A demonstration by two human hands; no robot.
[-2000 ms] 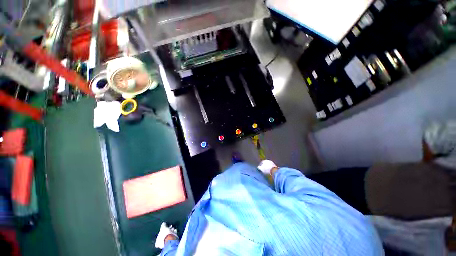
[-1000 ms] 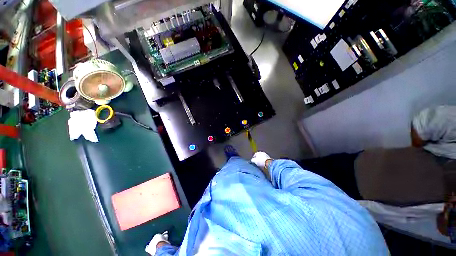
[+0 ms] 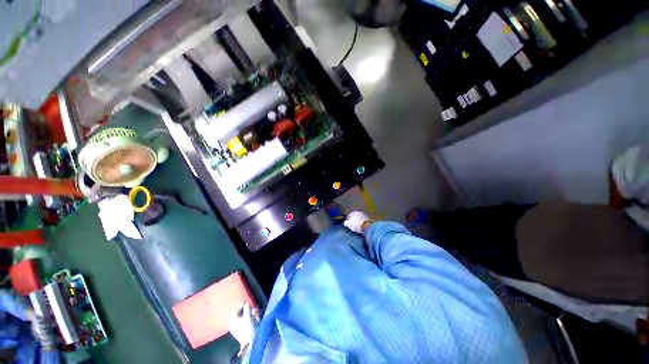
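The green power supply board [image 3: 260, 138], with two long pale heatsinks and red-orange coils, lies on the black sliding tray [image 3: 302, 207] in front of the test machine. Coloured buttons line the tray's front edge. My gloved right hand [image 3: 355, 221] is just below that edge, near the buttons; its fingers are too small to read. My gloved left hand [image 3: 243, 323] is at the right edge of the red-orange pad [image 3: 208, 311] on the green bench. Whether it grips the pad is unclear.
A small fan [image 3: 122, 162], yellow tape roll [image 3: 140, 198] and white cloth [image 3: 118, 217] sit at the bench's far end. Another board [image 3: 75, 309] lies at left beside another person's gloved hand [image 3: 43, 330]. Black racking with white labels [image 3: 470, 96] and a person's arm [image 3: 630, 174] are at right.
The tray's board has come out of the machine towards me and now covers much of the tray. My left hand has moved up from below the pad to its edge. The view has shifted.
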